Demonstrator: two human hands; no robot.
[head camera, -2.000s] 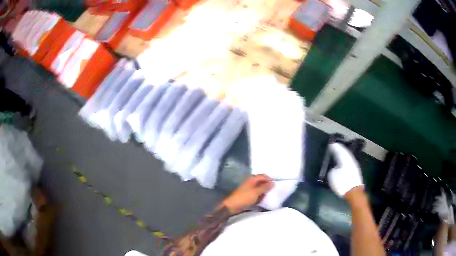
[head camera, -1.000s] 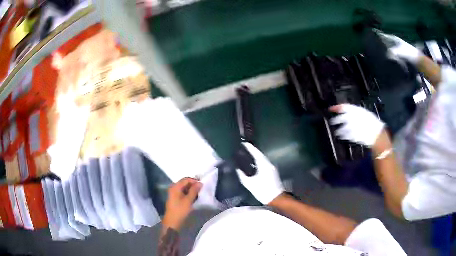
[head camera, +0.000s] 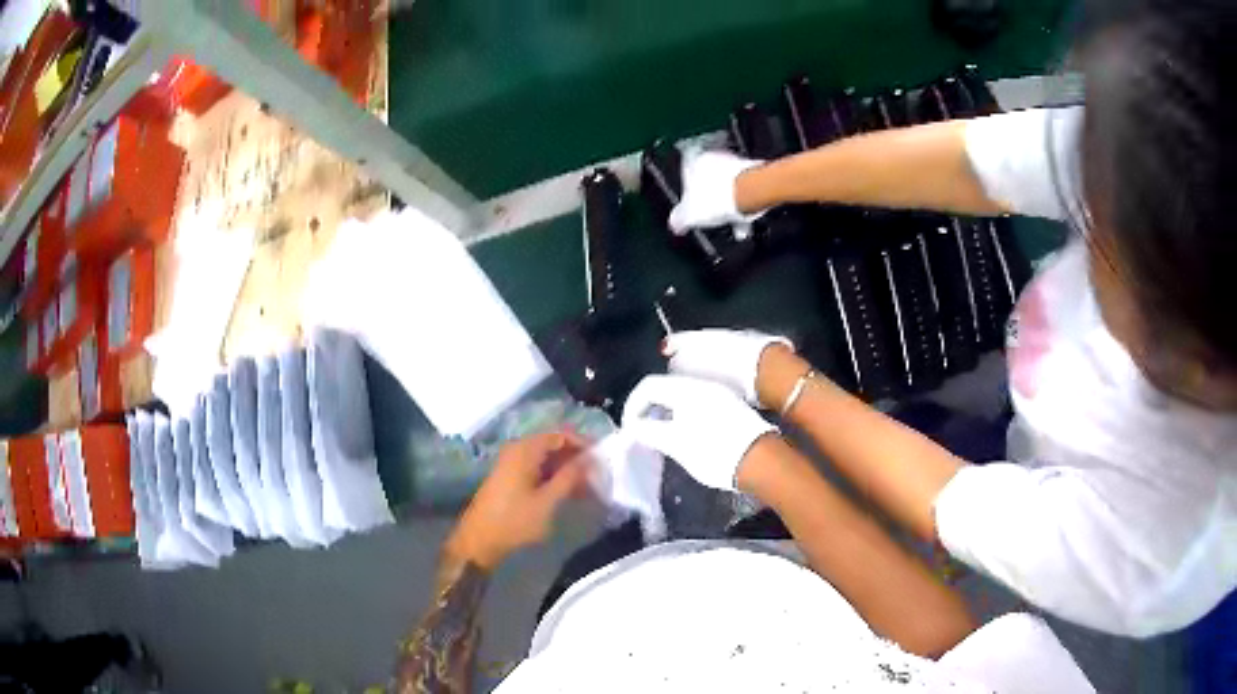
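My left hand (head camera: 522, 495), bare with a tattooed forearm, pinches a thin whitish sleeve (head camera: 627, 477). My right hand (head camera: 699, 431), white-gloved, is curled at the sleeve's upper right side. Dark shapes lie just above it, but whether it grips a black unit or only the sleeve cannot be told. A stack of blank white sleeves (head camera: 432, 325) lies up-left of my hands. A black unit (head camera: 601, 244) lies on the green bench above them.
Pale bagged units (head camera: 278, 441) stand in a row at left, beside orange boxes (head camera: 106, 475). A metal post (head camera: 319, 115) crosses upper left. A co-worker's gloved hands (head camera: 712, 190) reach in from the right, one touching or nearly touching my right glove. Black units (head camera: 916, 305) stand in rows at right.
My right hand has come from the black unit it held to the sleeve at my left hand. The co-worker has moved left, close to me. The left hand still holds a sleeve.
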